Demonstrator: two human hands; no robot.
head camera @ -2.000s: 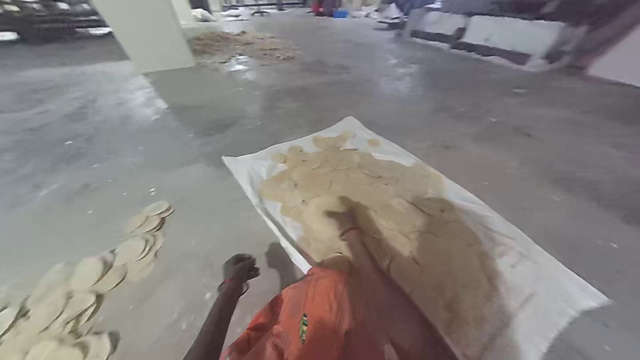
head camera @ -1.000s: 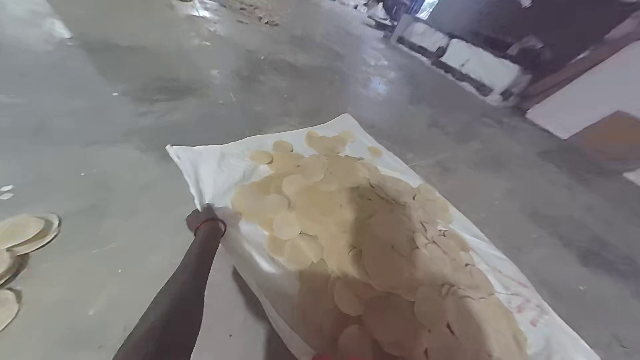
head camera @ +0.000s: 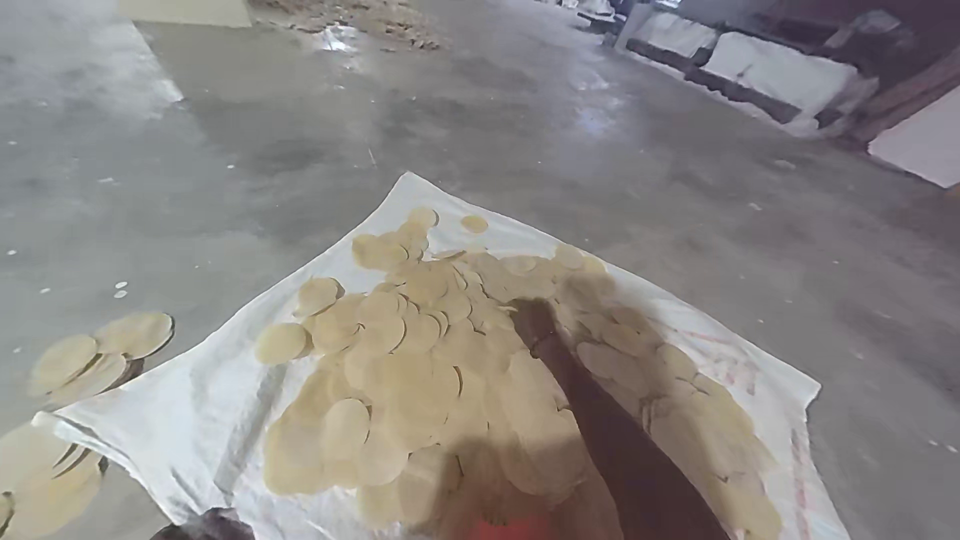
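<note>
A white cloth sheet point(head camera: 247, 360) lies on the floor, bearing a wide heap of thin round pale-yellow discs point(head camera: 405, 382) that look like flat dough rounds. My right hand point(head camera: 534, 319) reaches into the upper middle of the heap and touches the discs; its fingers are partly hidden, so a grip cannot be told. A bracelet circles that wrist. At the bottom edge shows a small dark part of my left hand point(head camera: 206, 525), by the near left edge of the sheet; its fingers cannot be made out.
More round discs point(head camera: 67, 364) lie on the concrete floor point(head camera: 300, 150) at the left, some beside the sheet's left corner. Brown scraps point(head camera: 367, 16) are spread at the far top. White bundles point(head camera: 776, 67) stand at the upper right, near a pale panel point(head camera: 922, 142).
My left hand, at the sheet's left edge one second ago, is now at the bottom of the view. My right hand, out of view then, is on the heap. The sheet's left corner reaches over the floor discs.
</note>
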